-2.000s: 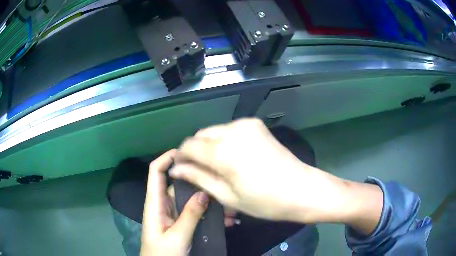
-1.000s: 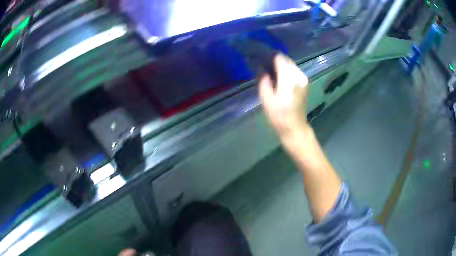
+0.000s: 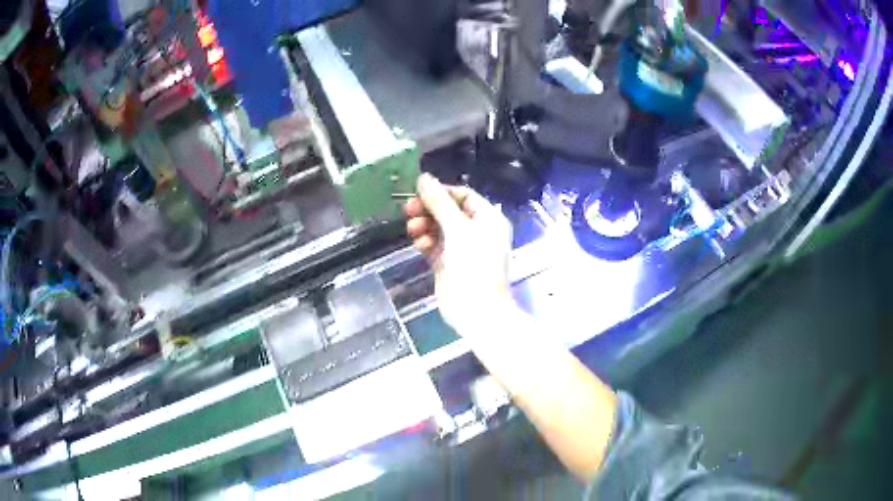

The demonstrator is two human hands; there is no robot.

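Note:
My right hand (image 3: 460, 235) is bare, reaching over the rails, with its fingertips bunched at the pale green end (image 3: 377, 186) of a long machine part. A tiny thin light piece shows at the fingertips; whether the fingers hold it is unclear. Below and left of the hand, a dark fixture plate (image 3: 348, 360) with a row of small dots lies across a bright metal plate (image 3: 367, 411) on the conveyor track (image 3: 191, 421). My left hand is out of the picture.
An inspection camera with a blue-black body (image 3: 661, 78) stands right of the hand, above a dark ring light (image 3: 609, 217) and white glare. A blue housing (image 3: 279, 44) is at the top. Thin blue tubing (image 3: 15, 284) is at left.
The view has swung from the ledge and stacked fixtures to the conveyor and camera area. My right hand has moved from the dark bed to the pale green end. My left hand has left view.

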